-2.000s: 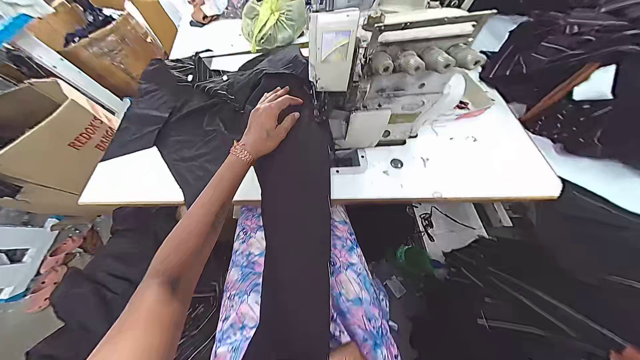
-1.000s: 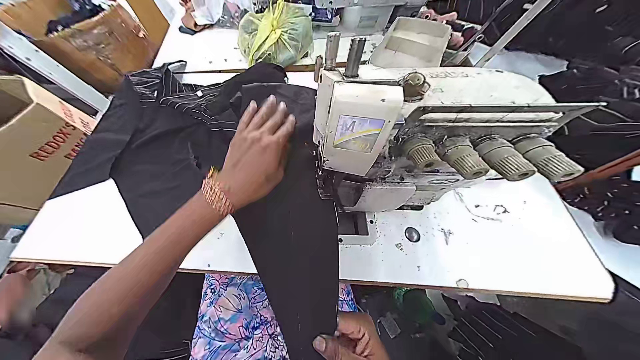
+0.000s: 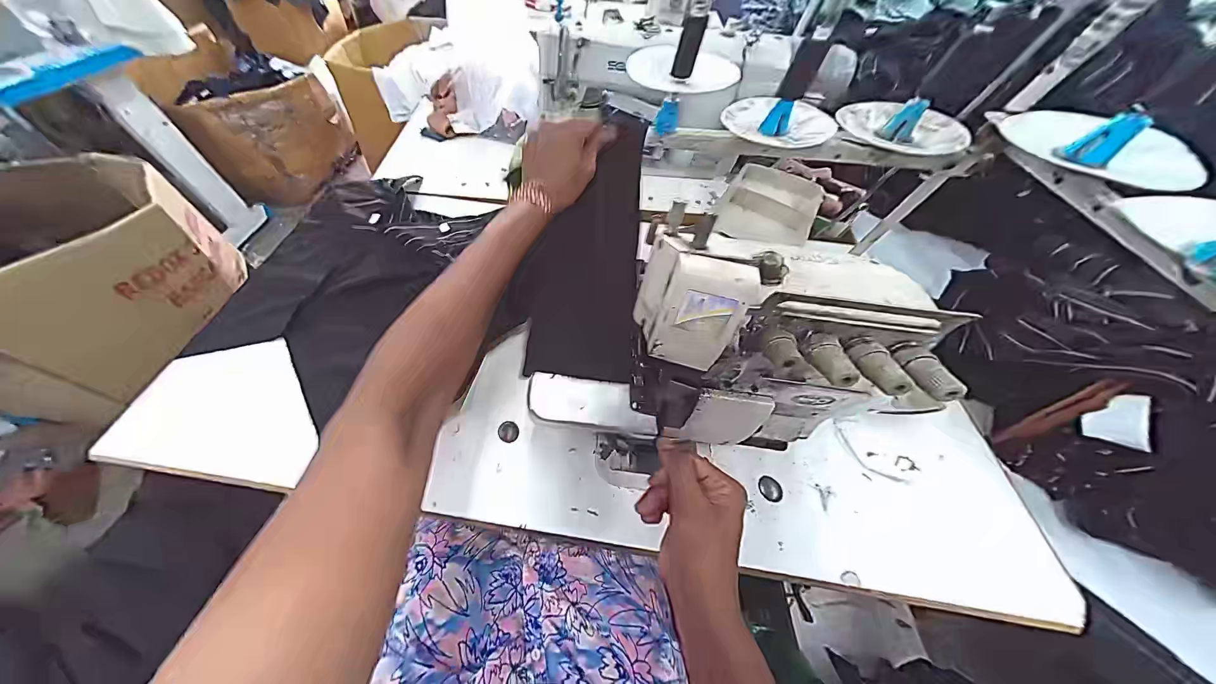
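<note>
My left hand (image 3: 568,161), a bracelet at its wrist, grips the far end of a black fabric panel (image 3: 589,275) and holds it raised behind the overlock sewing machine (image 3: 698,304). The panel's near edge lies by the presser foot, over the machine's cloth plate (image 3: 584,404). Below the needle area, my right hand (image 3: 692,489) pinches a small dark piece at the front of the machine; whether it joins the panel cannot be told. More black fabric (image 3: 351,256) with pale stripes spreads over the table at left.
The white table's front edge (image 3: 855,586) crosses below the machine. Cardboard boxes (image 3: 104,285) stand at left. Thread stands with white discs (image 3: 784,123) rise behind. Dark garments (image 3: 1092,285) are heaped at right, and another person's hand (image 3: 442,104) shows at the far table.
My left hand has moved away from me, from resting on the fabric to holding its end up. The panel has moved off my lap to behind the needle area. My right hand is now at the machine's front.
</note>
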